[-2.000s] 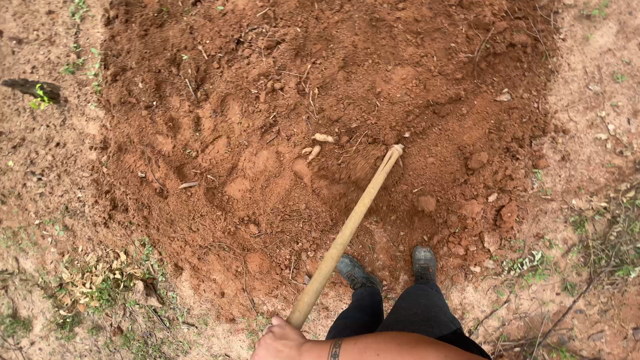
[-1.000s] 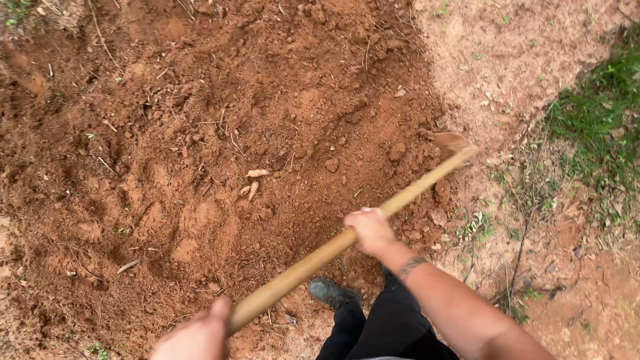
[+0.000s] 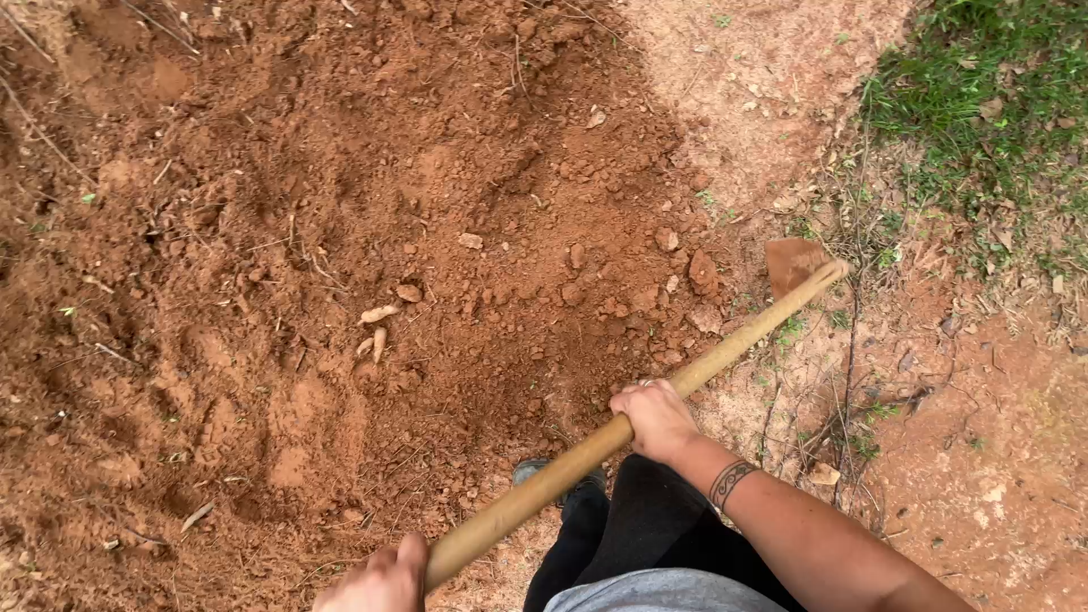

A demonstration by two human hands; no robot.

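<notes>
A long wooden hoe handle (image 3: 544,493) runs diagonally from the lower left to the right. Its soil-coloured blade (image 3: 792,263) is at the far end, over the border of the dug soil. My right hand (image 3: 659,421), with a ring on a finger and a tattooed wrist, grips the middle of the handle. Closer to the bottom edge, my left hand (image 3: 378,582) is wrapped around the handle's near end, slightly blurred and partly cut off. Pale root-like pieces (image 3: 379,314) lie on the loose reddish soil (image 3: 476,340), left of the handle.
Green grass (image 3: 977,93) grows at the upper right. Dry twigs (image 3: 850,357) and small weeds lie beside the hoe's head. Clods (image 3: 704,270) line the right border of the dug soil. My shoe (image 3: 531,470) and dark-trousered legs (image 3: 654,531) are beneath the handle.
The hoe's head has swung rightward, off the dug soil to the twigs. Two seconds ago one hand showed on the handle; now both do. The view has shifted right.
</notes>
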